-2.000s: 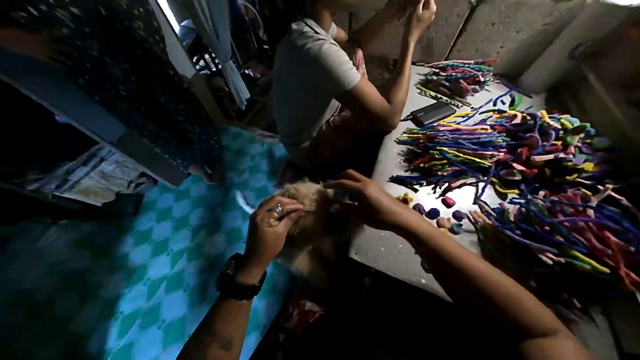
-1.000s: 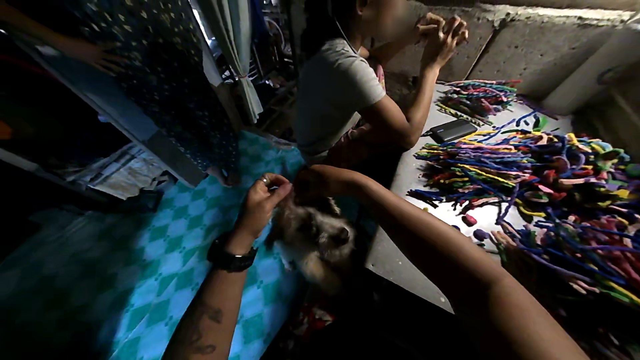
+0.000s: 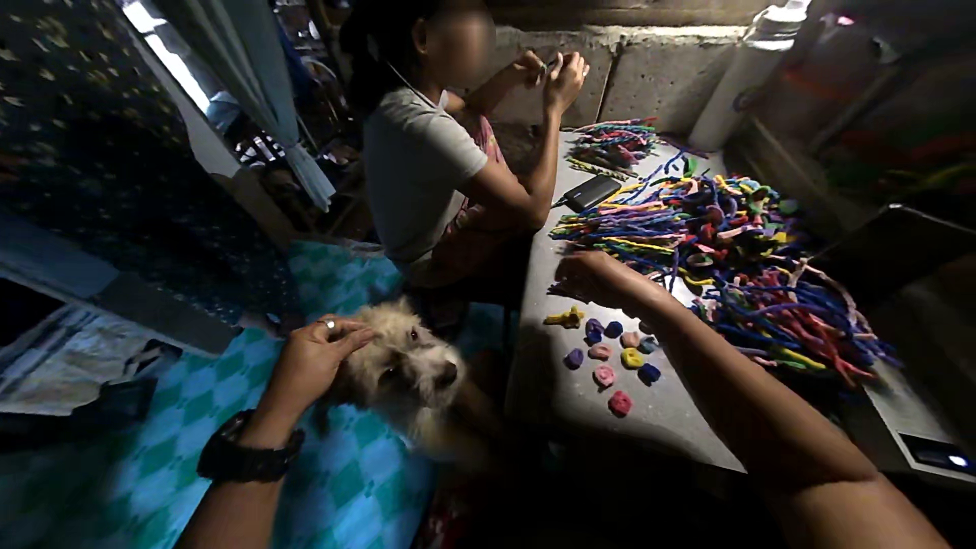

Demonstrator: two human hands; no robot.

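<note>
My left hand [image 3: 324, 351], with a ring and a black wristwatch [image 3: 250, 448], is raised at the head of a light, shaggy dog [image 3: 400, 358]. Its thumb and fingertips are pinched together; whether something small is between them cannot be told. Over the table [image 3: 534, 396] my right hand [image 3: 595, 278] is bent down, its dark fingertips beside the coloured fuzzy strands [image 3: 625, 225]; what it holds is unclear. Below it on the tabletop lie several small coiled pieces, among them a yellow one [image 3: 631, 357] and a red one [image 3: 620, 403], and a yellow twisted piece [image 3: 564, 318].
A seated person in a grey shirt [image 3: 419, 168] is at the table's left side, hands raised. A black power bank or similar device [image 3: 592, 193] lies by the strands. More strands [image 3: 793, 328] pile at the right. Left are a curtain [image 3: 259, 91] and a blue-green checkered floor [image 3: 198, 427].
My right hand has moved from near my left hand to above the table, by the strands. The dog's head has come up beside my left hand. The view has shifted somewhat.
</note>
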